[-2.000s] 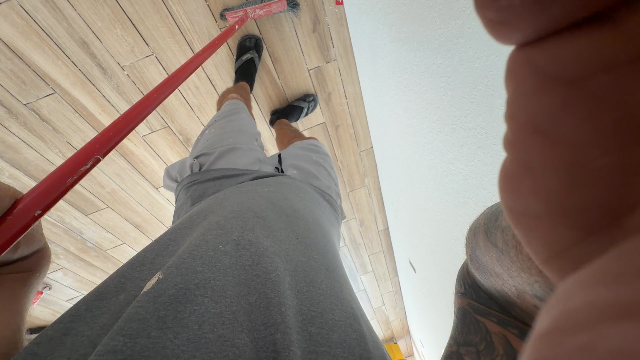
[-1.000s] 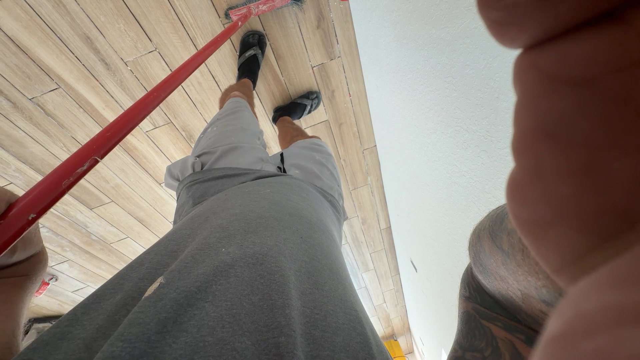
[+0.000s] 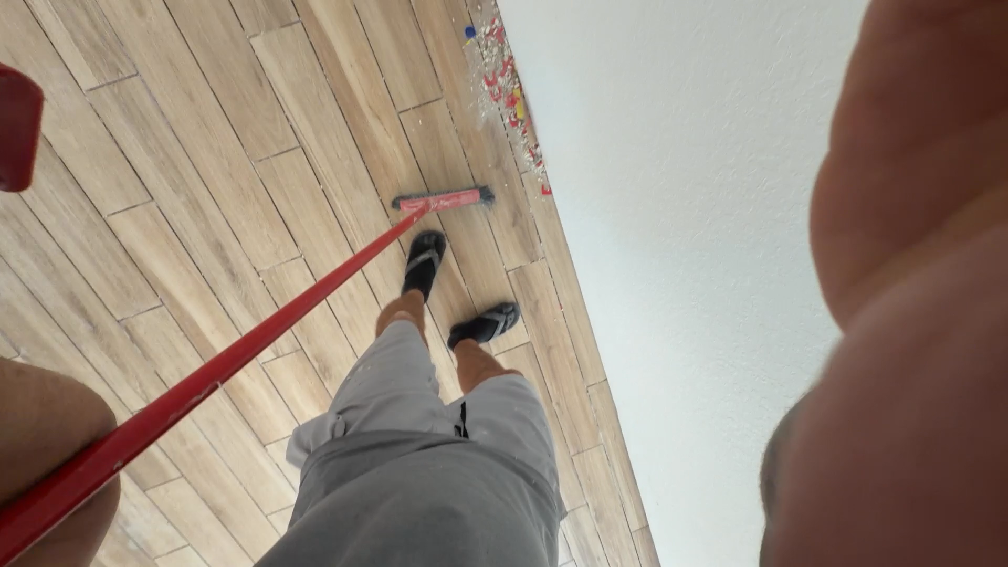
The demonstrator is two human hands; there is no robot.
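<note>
A push broom with a red head point(image 3: 445, 199) and dark bristles rests on the floor just ahead of my feet. Its long red handle point(image 3: 299, 311) runs down to the lower left, where my left hand point(image 3: 63, 441) is wrapped around it. Very close to the camera, my right hand point(image 3: 921, 315) fills the right side, blurred; its fingertips and anything in it are hidden. Beyond the broom head, a strip of small debris point(image 3: 508, 94), with white crumbs and red, yellow and blue bits, lies along the foot of the wall.
The floor is wood-look planks point(image 3: 331, 94). A white textured wall point(image 3: 669, 197) borders it on the right. My feet, in dark sandals point(image 3: 488, 323), stand near the wall. A red object point(image 3: 17, 128), only partly visible, juts in at the left edge.
The view has shifted so that more floor ahead shows. The whole broom head, earlier cut off at the top edge, and the debris strip are now visible. My left hand still holds the handle.
</note>
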